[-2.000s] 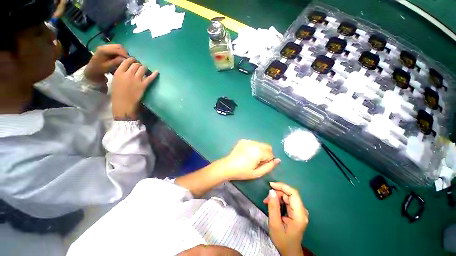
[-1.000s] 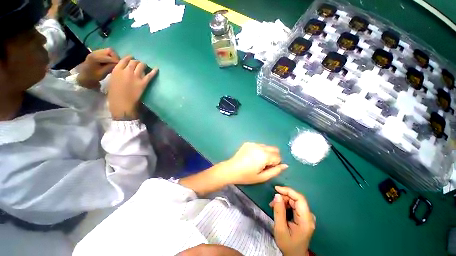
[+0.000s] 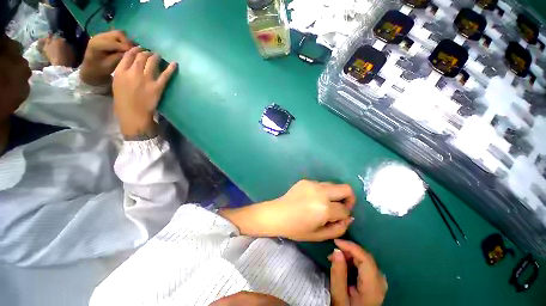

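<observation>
My left hand (image 3: 314, 210) is over the green bench at lower centre, palm down, with fingers curled; its fingertips are hidden, and whether it holds anything cannot be told. My right hand (image 3: 361, 276) is just below it, cut off by the bottom edge, thumb and fingers curled towards each other around a dark spot that may be a small part or shadow. The hands are close but apart. An assembled watch head (image 3: 276, 119) lies glossy side up, above and left of my left hand. A white round pad (image 3: 395, 189) lies right of my hands.
Black tweezers (image 3: 446, 215), a loose module (image 3: 495, 250) and an empty frame (image 3: 525, 273) lie at right. Stacked blister trays (image 3: 389, 113) fill the upper right. A glass bottle (image 3: 269, 36), dark frame (image 3: 311, 51) and wipes (image 3: 335, 18) are at top. A neighbour's hands (image 3: 136, 83) are at left.
The camera view has moved closer and shifted, so the bottle is now cut off at the top. My two hands are nearer each other, and my left fingers are more curled.
</observation>
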